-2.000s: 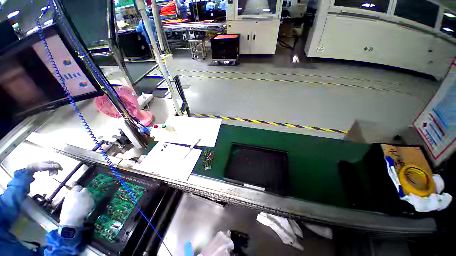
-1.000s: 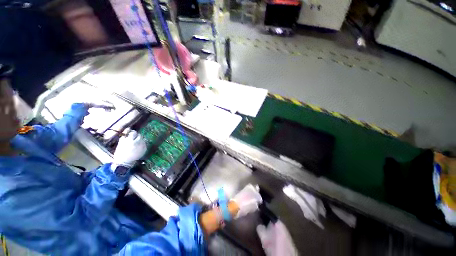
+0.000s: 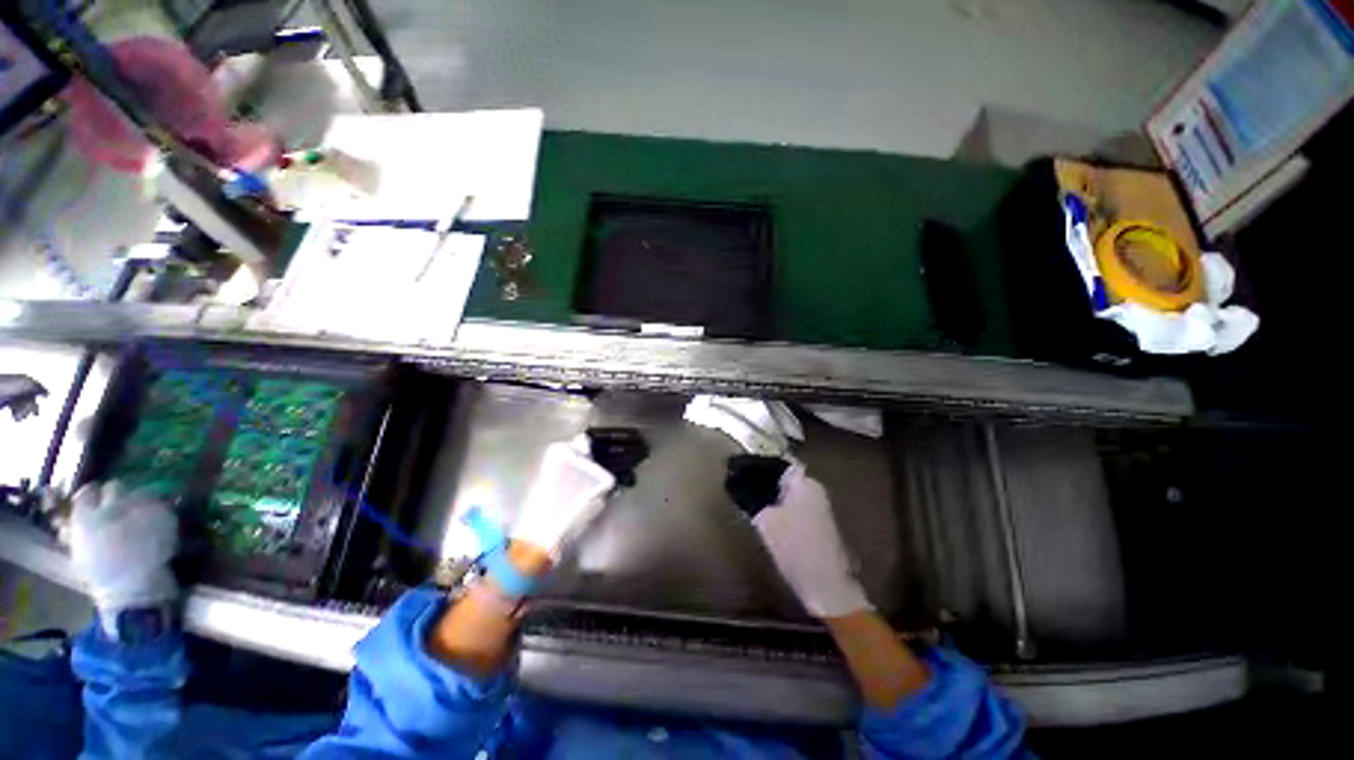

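My left hand [image 3: 567, 493], in a white glove with a light-blue band at the wrist, is over the metal surface between the rails. Its fingers are around a small black thing [image 3: 616, 451]. My right hand [image 3: 806, 546], also white-gloved, is to the right with its fingers around another small black thing [image 3: 759, 483]. The hands are apart. What the black things are, I cannot tell. The metal surface [image 3: 676, 520] lies beneath both hands.
At left, another person's gloved hand [image 3: 125, 546] is at a black carrier [image 3: 339, 512] with green circuit boards [image 3: 270, 460]. Crumpled white cloths [image 3: 750, 422] lie by the inner rail. Behind are a black tray [image 3: 676, 264], papers [image 3: 371, 282] and a box with yellow tape [image 3: 1151, 267].
The view has turned down and to the right. My right hand and its black thing now show clearly; both hands are over the metal surface, farther from the frame's bottom edge.
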